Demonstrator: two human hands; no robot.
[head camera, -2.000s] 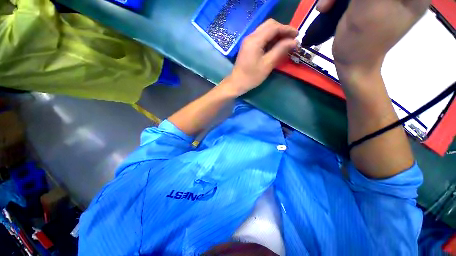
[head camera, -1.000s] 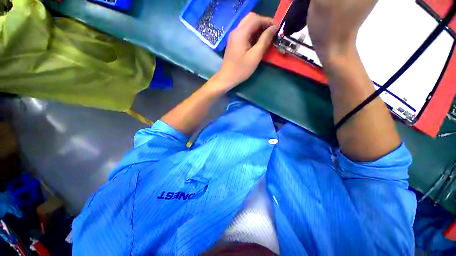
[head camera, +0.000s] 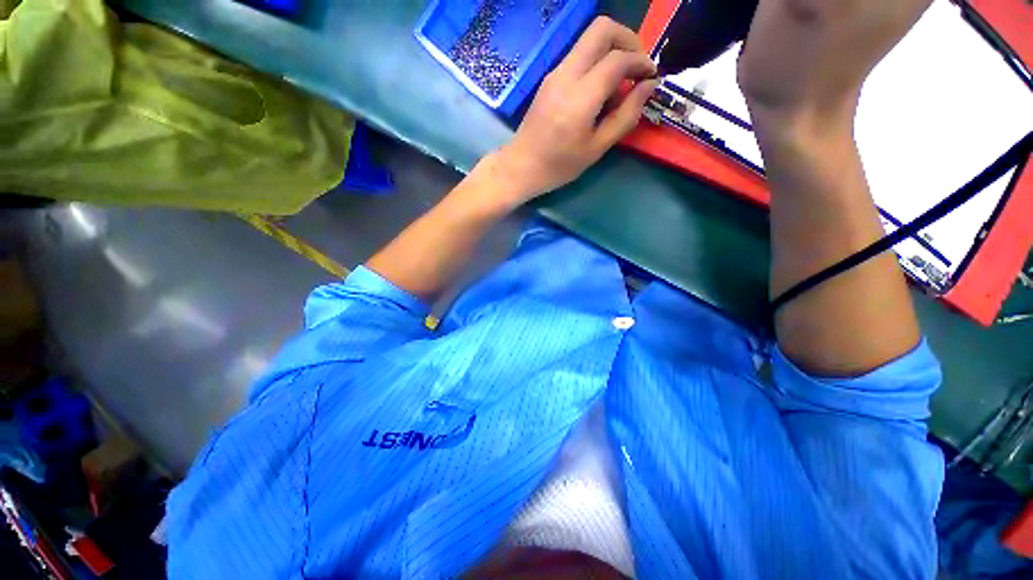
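Note:
A white panel (head camera: 946, 102) with a dark border lies on a red-orange tray (head camera: 708, 165) at the upper right. Small metal parts (head camera: 671, 105) line its near edge. My right hand (head camera: 821, 57), cut off by the top edge, is closed on a black screwdriver (head camera: 705, 36), also cut off. The screwdriver points down-left to the panel's left corner. My left hand (head camera: 572, 119) is at that corner, thumb and forefinger close together beside the screwdriver's tip. Whether they pinch a small part cannot be told. The screw and the exact tip contact are too small to see.
A blue bin (head camera: 453, 70) of tiny screws stands left of the tray on the green bench (head camera: 374, 108). A black cord (head camera: 867, 252) crosses my right forearm. Thin strands (head camera: 1002, 425) lie at the right edge. A person's yellow-green sleeve or garment (head camera: 147, 125) is at the upper left.
The camera view has shifted slightly. Both hands stay near the same panel corner. My left thumb and forefinger tips are closer together than two seconds ago.

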